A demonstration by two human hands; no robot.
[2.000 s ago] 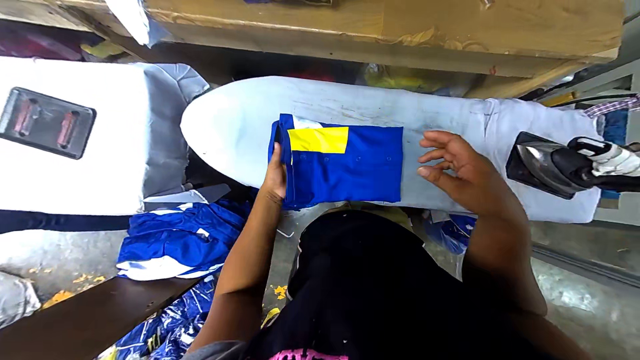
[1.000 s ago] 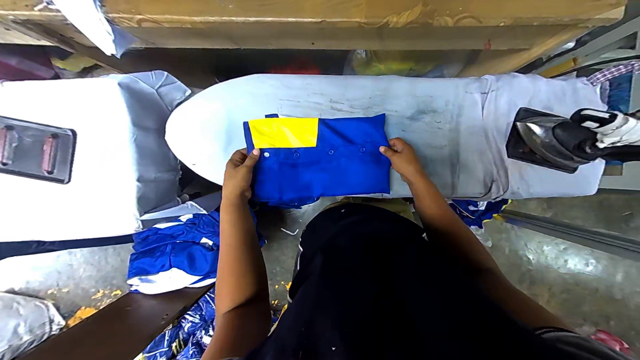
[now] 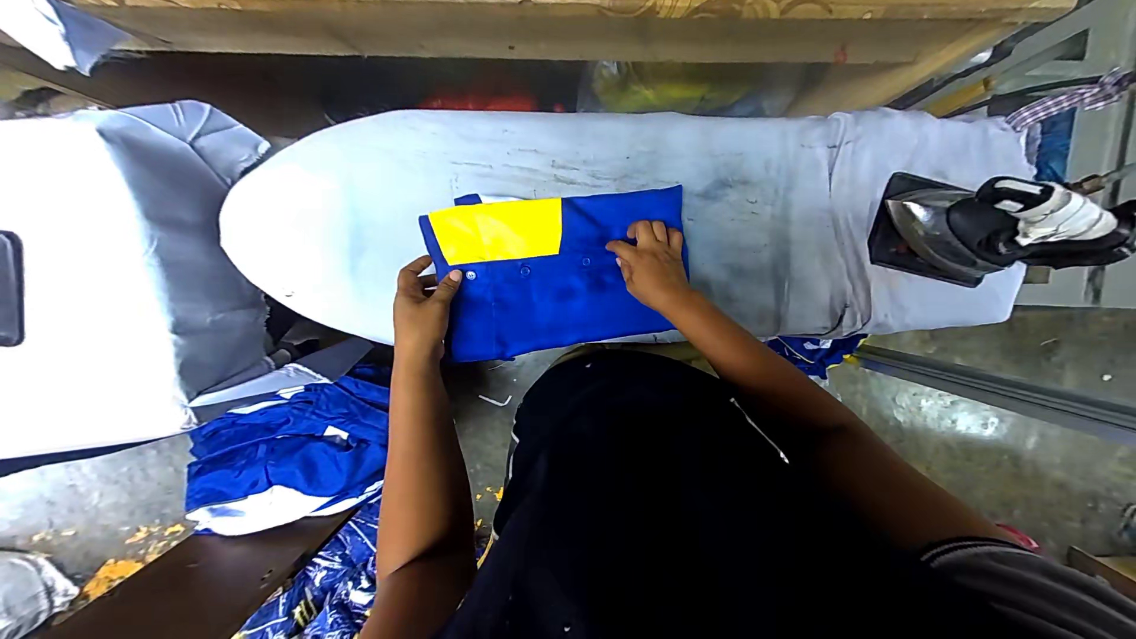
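A folded blue garment point(image 3: 568, 302) with a yellow panel point(image 3: 501, 231) and a row of small buttons lies on the pale covered ironing board point(image 3: 754, 204), its lower edge at the board's near edge. My left hand point(image 3: 424, 306) holds the garment's left edge, thumb on top beside a button and fingers partly hidden beyond the edge. My right hand point(image 3: 655, 266) rests on the garment's right part with bent fingers; whether it pinches the cloth cannot be told. An electric iron point(image 3: 941, 222) sits on a dark rest at the board's right end.
Left stands another white-covered board point(image 3: 80, 293) with a dark plate at its edge. Crumpled blue and white garments point(image 3: 293, 444) lie below it, by a brown plank point(image 3: 195, 568). A wooden table point(image 3: 532, 35) runs behind the board. A metal rail point(image 3: 994, 390) is at the lower right.
Two seconds ago my right hand was off the garment; one second ago it held the right edge, and now it lies on top. The garment now shows its button row, which the earliest frame does not.
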